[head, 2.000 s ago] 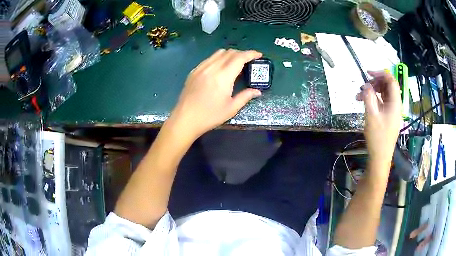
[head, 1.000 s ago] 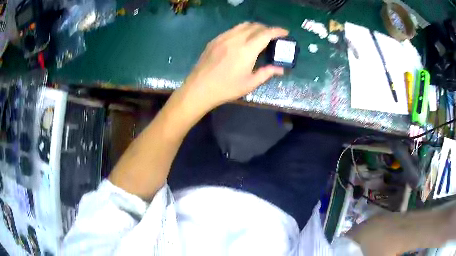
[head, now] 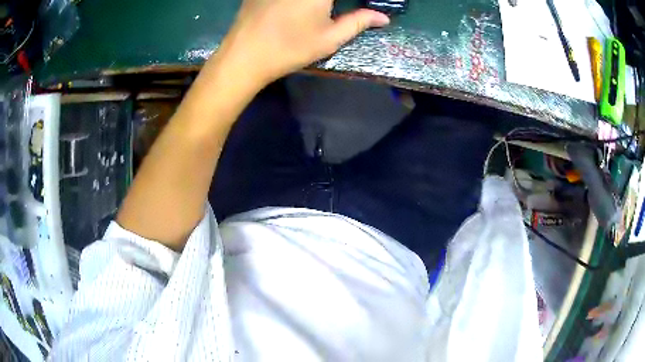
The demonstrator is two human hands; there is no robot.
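The black smartwatch head (head: 385,5) is at the top edge of the picture, mostly cut off; only its lower dark edge shows, over the green bench top (head: 134,35). My left hand (head: 300,32) is bare and reaches up to it from the left, with the thumb at the watch's lower edge. The fingers are cut off by the top edge of the picture. My right hand is not in view; only the white right sleeve (head: 488,283) shows, hanging at the lower right.
On the right a white paper sheet (head: 530,49) bears a black pen-like tool (head: 564,39). Beside it are a yellow-orange tool (head: 596,67) and a bright green tool (head: 613,81). Cables (head: 537,134) hang below the worn bench edge over an open drawer.
The view has tilted down, so the bench, the watch and my left hand sit higher in the picture. My right hand has left the paper area and gone out of view.
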